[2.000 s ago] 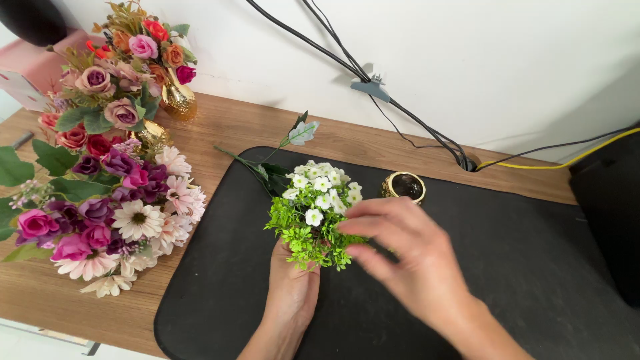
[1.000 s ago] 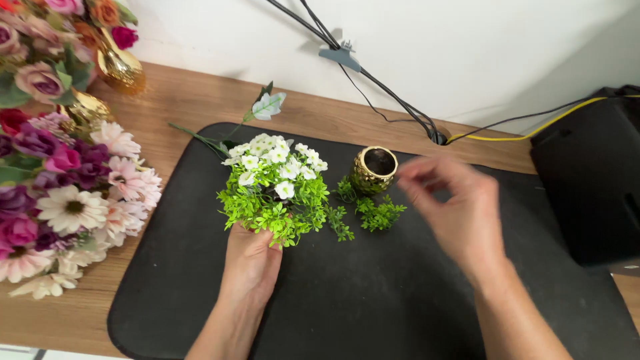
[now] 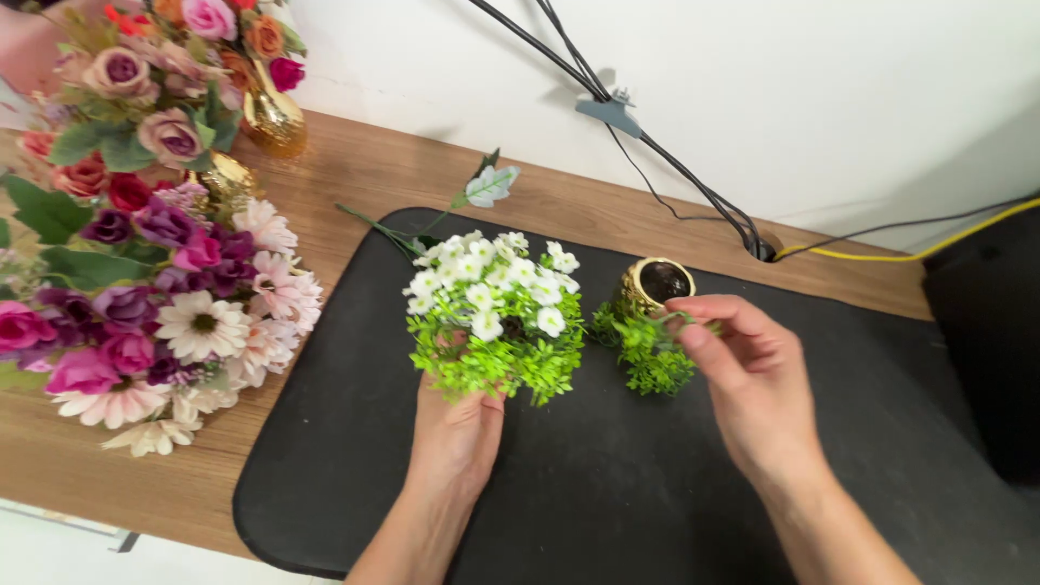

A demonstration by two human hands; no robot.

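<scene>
My left hand (image 3: 459, 426) grips, from below, a bunch of artificial white flowers with green foliage (image 3: 496, 325); its stems are hidden. The thumb and forefinger of my right hand (image 3: 751, 374) pinch a green artificial sprig (image 3: 654, 353), which hangs in front of a small gold pot (image 3: 626, 288) with a dark opening. The pot stands near the back of the black desk mat (image 3: 569, 487). Behind the bunch, a loose artificial stem with a pale flower (image 3: 491, 186) lies across the mat's back edge.
At the left, artificial flower arrangements (image 3: 162, 309) with gold vases (image 3: 276, 122) crowd the wooden desk (image 3: 349, 154). Black cables (image 3: 682, 166) run down the wall through a grey clip (image 3: 609, 114). A yellow cable (image 3: 877, 257) leads to a black box-like object (image 3: 991, 341) at the right.
Green sprigs have come to be beside the gold pot, where none shows in the earliest frame. My right hand, held above and right of them one second ago, now has a sprig between its fingertips.
</scene>
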